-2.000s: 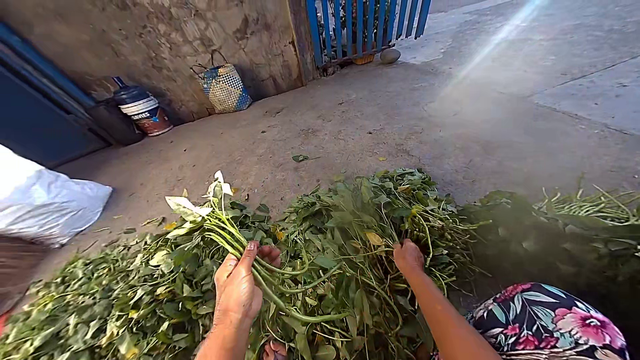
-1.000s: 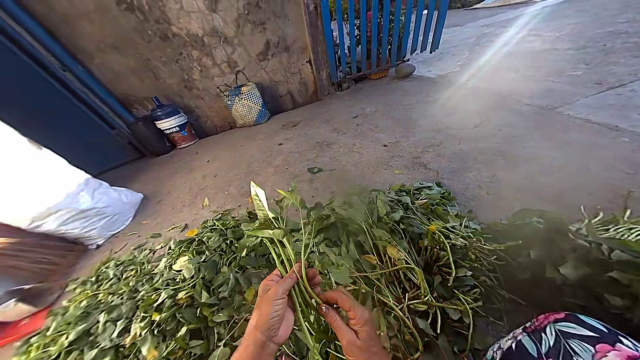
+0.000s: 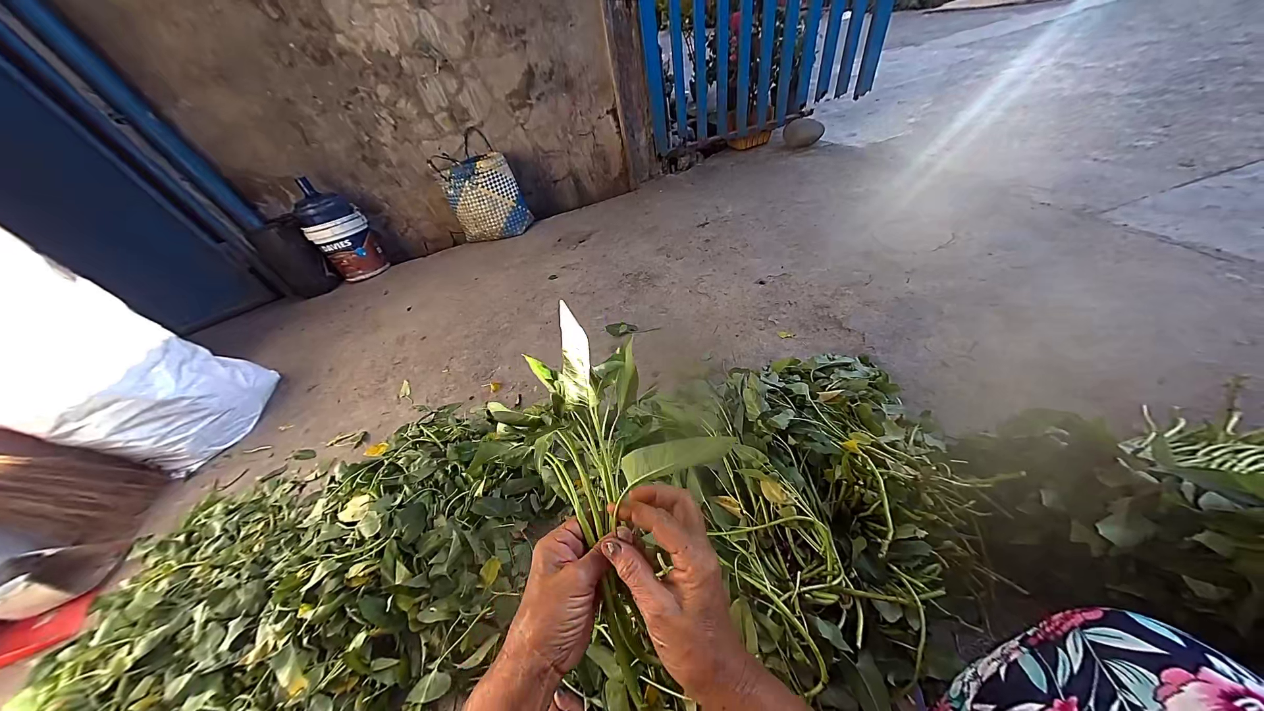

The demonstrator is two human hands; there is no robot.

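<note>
A small bunch of leafy green stems (image 3: 592, 449) stands upright at the lower middle, its leaves fanned out above my fingers. Around its stalks my left hand (image 3: 561, 592) is closed. My right hand (image 3: 671, 583) meets it from the right, thumb and fingers pinching at the same stems. Beneath and left of the hands spreads a heap of loose green leaves (image 3: 375, 553) with some yellow ones. To the right lies a pile of long-stemmed greens (image 3: 839, 513), its stalks tangled toward me. The lower ends of the held stalks are partly hidden by my hands.
More greens (image 3: 1136, 513) lie at the far right, beside a floral-clothed knee (image 3: 1106, 662). A white sack (image 3: 188, 405) is at the left. By the wall stand a paint bucket (image 3: 346, 242), a dark blue water jug (image 3: 321, 204) and a woven bag (image 3: 489, 197). A blue slatted gate (image 3: 760, 59) is behind.
My right hand has come from the pile of long-stemmed greens to the bunch in my left hand. The bunch, earlier slanting with long stalks trailing right, is now upright between both hands.
</note>
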